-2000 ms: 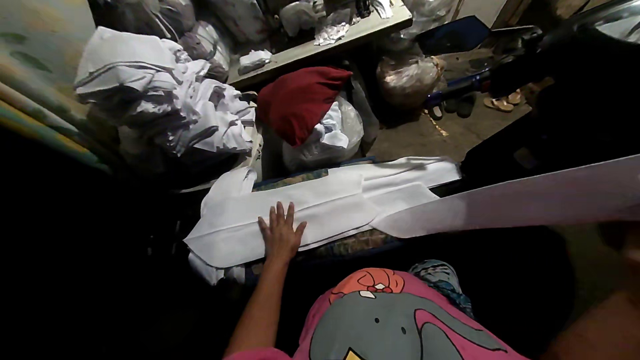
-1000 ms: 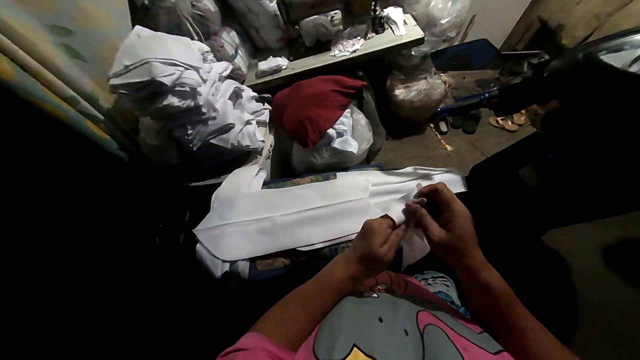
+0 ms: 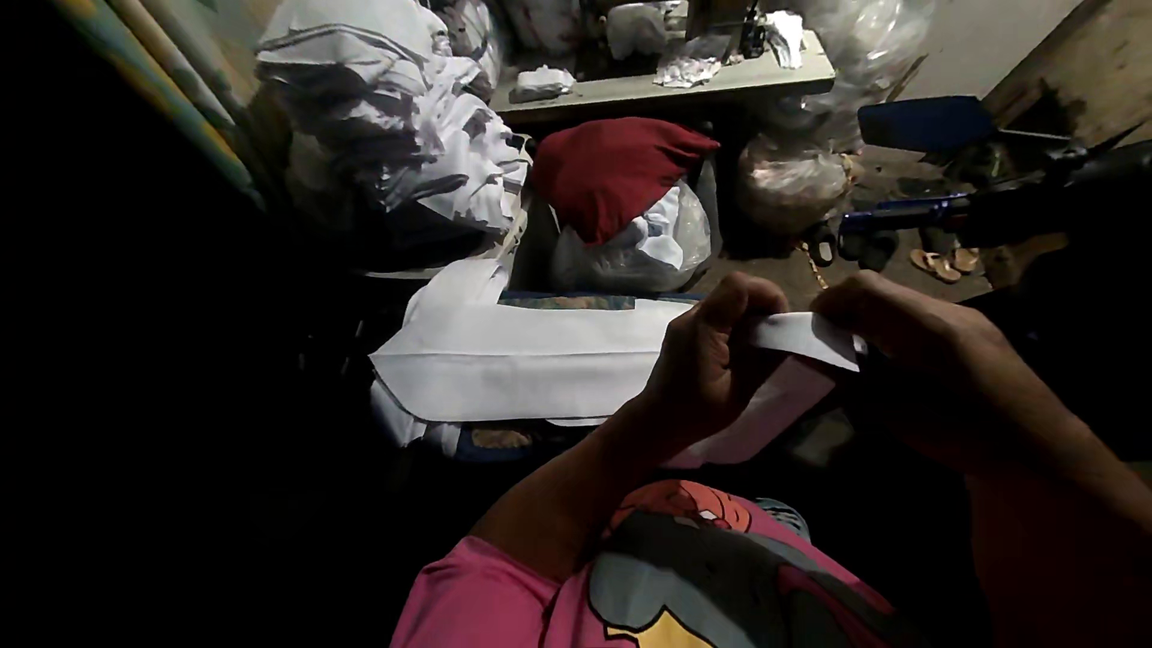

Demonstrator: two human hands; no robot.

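Between my two raised hands runs a folded edge of white fabric [image 3: 804,337]. My left hand [image 3: 720,351] pinches it at one end, and my right hand [image 3: 900,324] grips the other end close by. The loose part of this piece hangs down below my left hand in shadow. Under and to the left, long white fabric pieces [image 3: 522,360] lie flat across a patterned padded surface [image 3: 567,303]. Their right end is hidden behind my left hand and forearm.
A tall heap of white cloth [image 3: 405,117] stands at the back left. Behind the flat pieces are a red cloth [image 3: 621,166] and a clear plastic bag [image 3: 594,261]. Farther back is a table [image 3: 765,79] with a sewing machine [image 3: 643,27]. Sandals [image 3: 936,265] lie on the floor at right.
Two seconds ago my left hand lay flat on the white fabric; a second ago both hands were together at its right end. Now they are raised, holding a folded edge between them.
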